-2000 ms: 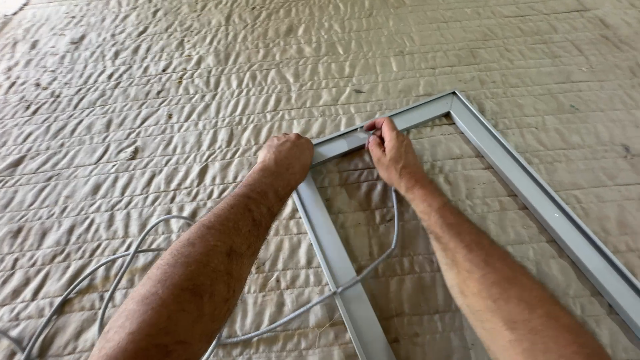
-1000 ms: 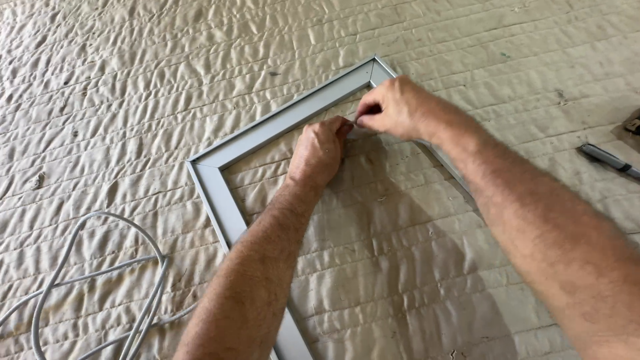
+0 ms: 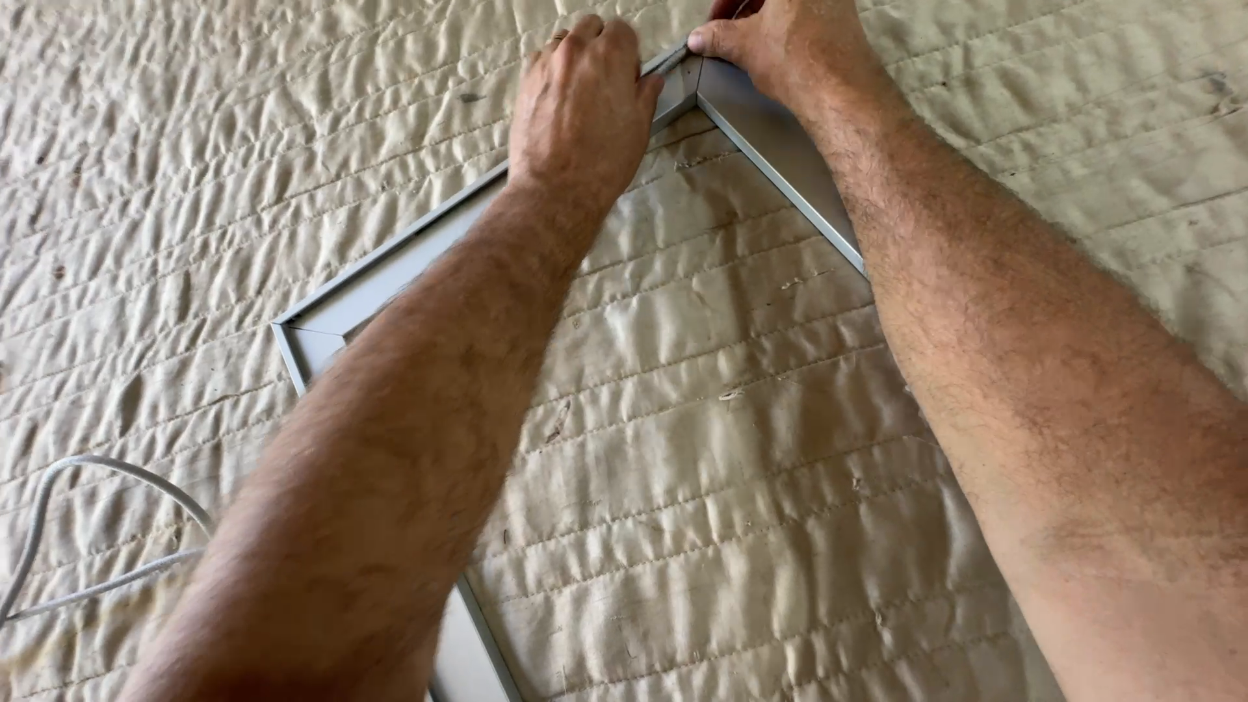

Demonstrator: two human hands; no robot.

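A pale grey metal frame (image 3: 390,261) with mitred corners lies flat, its top corner near the upper edge of the view. My left hand (image 3: 585,107) rests over the frame's upper bar just left of that corner, fingers bent over it; what they grip is hidden. A short piece of grey cord (image 3: 671,60) shows between my two hands along the bar. My right hand (image 3: 795,44) pinches the cord's part at the corner between thumb and fingers, partly cut off by the view's top edge. More grey cord (image 3: 127,464) loops at the left.
A quilted beige cloth (image 3: 721,468) with wrinkles and stitched lines lies under the frame. The frame's left corner (image 3: 283,324) shows beyond my left forearm, and its left bar (image 3: 473,648) comes out below that forearm.
Both hands have moved along the upper bar, away from the left corner and up to the other corner. The view has shifted too.
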